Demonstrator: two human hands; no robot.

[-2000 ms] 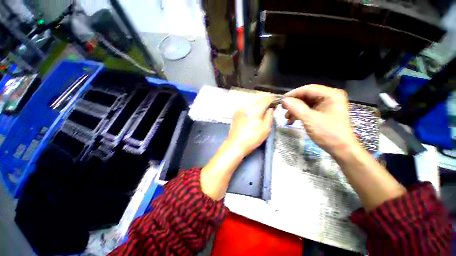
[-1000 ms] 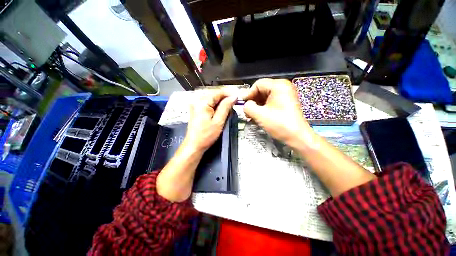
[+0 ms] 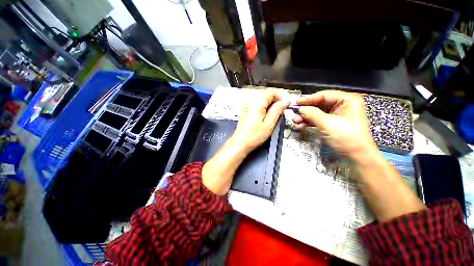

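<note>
My left hand (image 3: 258, 120) and my right hand (image 3: 340, 120) meet above the back of the bench, fingertips almost touching. A tiny silvery piece, perhaps a metal pin (image 3: 294, 107), shows between the fingertips. Both hands pinch at it; its far end is hidden by the left fingers. A black sheet-metal tray (image 3: 254, 174) with small holes and pale handwriting lies on the bench under my left hand and forearm, partly covered by them. A parts tray (image 3: 391, 123) densely filled with tiny fasteners stands just right of my right hand.
Newspaper liner (image 3: 306, 200) covers the bench. A smartphone (image 3: 439, 179) and flat metal bar (image 3: 442, 134) lie at the right. Slotted black frames (image 3: 140, 117) fill the blue crate (image 3: 78, 124) at the left. The dark press (image 3: 348, 47) stands behind; a red stool (image 3: 270, 244) is below.
The view swung right, then back left. Both hands stay together at the fingertips around the tiny piece throughout. The black tray and the parts tray show no clear shift on the bench.
</note>
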